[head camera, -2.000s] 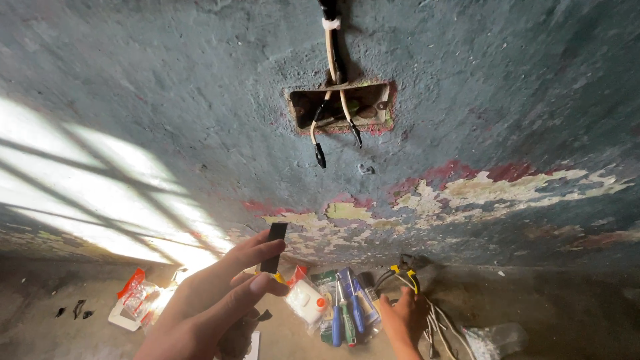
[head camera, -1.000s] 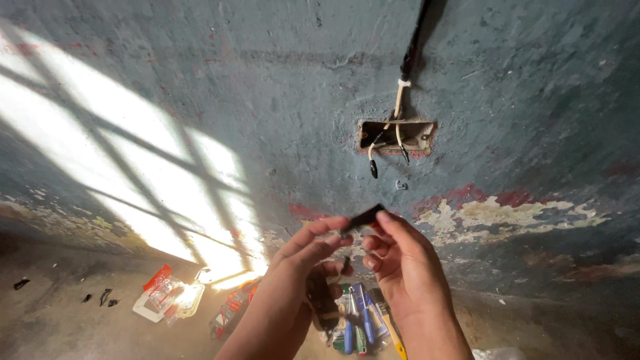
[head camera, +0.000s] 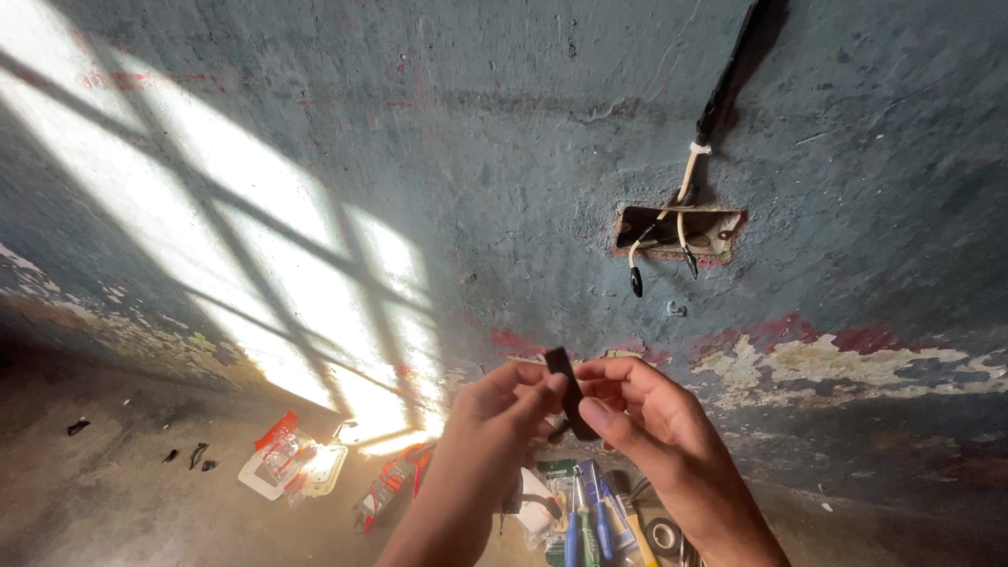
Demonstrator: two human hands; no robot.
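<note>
A short black strip, perhaps electrical tape (head camera: 572, 398), is pinched between the fingertips of both hands in front of the wall. My left hand (head camera: 504, 433) grips it from the left, and my right hand (head camera: 657, 429) has thumb and fingers at its right edge. Above and to the right, a recessed metal wall box (head camera: 728, 228) has two pale wires (head camera: 685, 228) hanging from it, their ends wrapped in black. A black-covered cable (head camera: 720, 94) comes down the wall to the box.
Below my hands on the floor lie screwdrivers (head camera: 603, 529), a yellow-handled tool (head camera: 642, 539), a tape roll (head camera: 663, 535) and a packet (head camera: 559, 512). Farther left are red test leads (head camera: 386, 492), a white frame in plastic wrap (head camera: 264, 476) and black scraps (head camera: 198, 455).
My right hand was down by the floor tools two seconds ago; it has come up beside my left hand and onto the black strip. The view has shifted left.
</note>
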